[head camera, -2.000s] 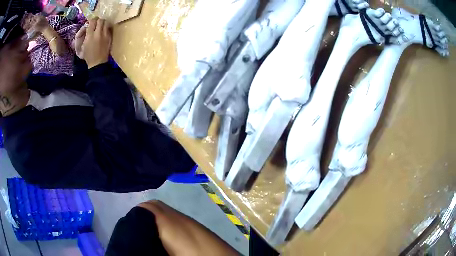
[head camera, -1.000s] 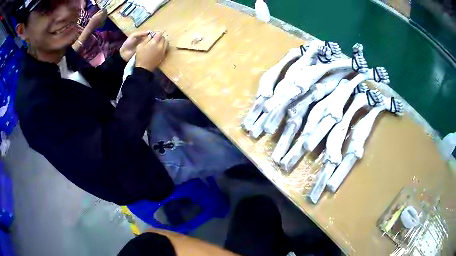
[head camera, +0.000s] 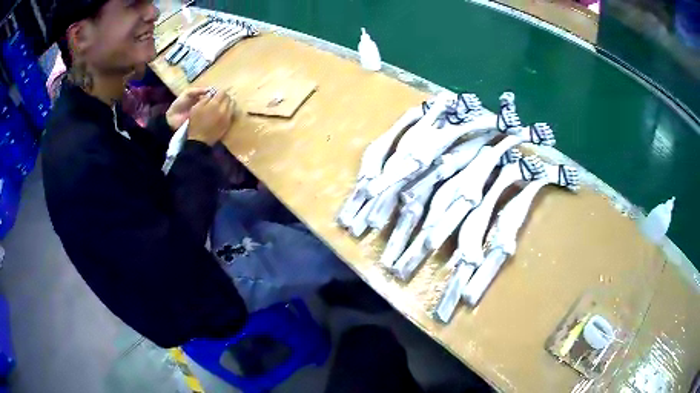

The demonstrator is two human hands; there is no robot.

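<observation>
Several white skeleton legs (head camera: 453, 192) lie side by side on the brown-covered bench. Their black-striped toes point to the far edge and their squared grey shanks point to the near edge. A small stained glue board (head camera: 564, 349) lies at the lower right with a white glue dish (head camera: 598, 331) and a thin yellowish stick (head camera: 572, 338) on it. Neither my left hand nor my right hand is in the picture.
A neighbouring person (head camera: 130, 207) sits at left on a blue stool (head camera: 265, 353), holding a white leg. Near them are a brown board (head camera: 284, 101) and a farther pile of legs (head camera: 211, 44). White bottles (head camera: 369, 52) (head camera: 658, 220) stand along the green conveyor (head camera: 491, 65).
The view has swung up and back from close over the legs, then slightly right, so the conveyor, glue board and bottles now show. The legs look unmoved on the bench.
</observation>
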